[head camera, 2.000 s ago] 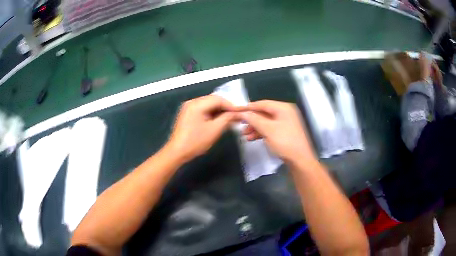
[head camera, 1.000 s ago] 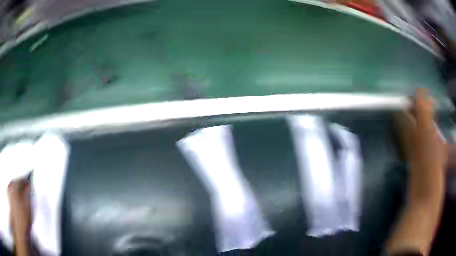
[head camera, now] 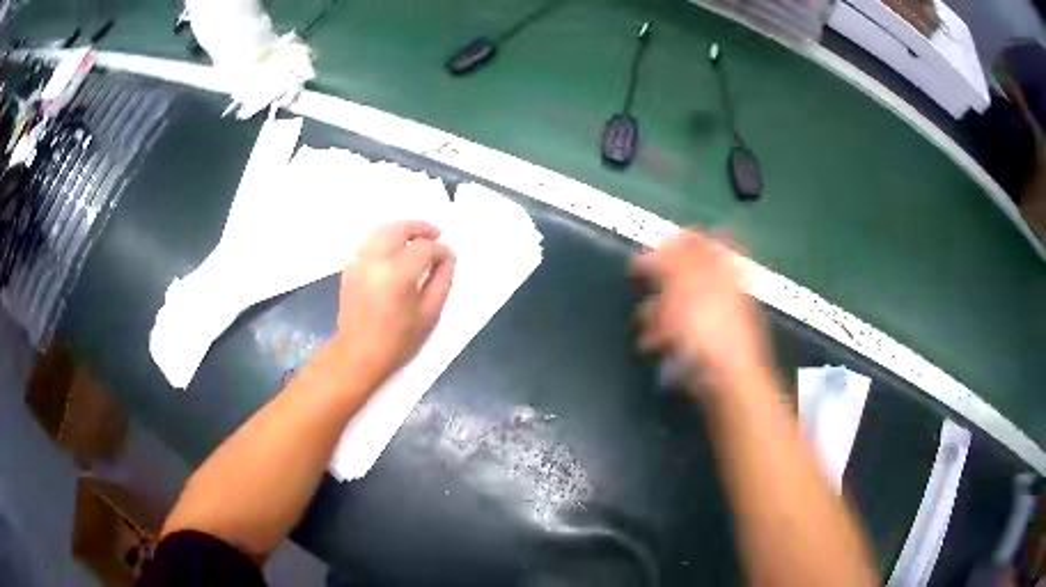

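Note:
Bright white empty sleeves lie fanned in an overlapping pile [head camera: 310, 212] on the dark green worktop, left of centre. My left hand [head camera: 396, 287] rests on the pile's right part, thumb and fingers bent close together; whether it pinches a sleeve is hidden. My right hand [head camera: 694, 310] is blurred over the worktop beside the conveyor rail, fingers bent; I cannot tell if it holds anything. A white sleeve [head camera: 835, 413] lies right of it, partly hidden by my forearm. Another narrow white sleeve [head camera: 935, 505] lies further right.
A speckled white rail [head camera: 551, 184] separates the worktop from the green belt [head camera: 849, 229]. Several black stemmed devices [head camera: 619, 140] lie on the belt. A ragged white wrapped post [head camera: 247, 52] stands upper left. Ribbed clear trays [head camera: 86, 189] are far left. A white box [head camera: 918, 52] sits across the belt.
The view has swung left, bringing the whole sleeve pile into sight. My left hand is now on the pile, and my right hand is near the rail, away from the single sleeve it worked on earlier.

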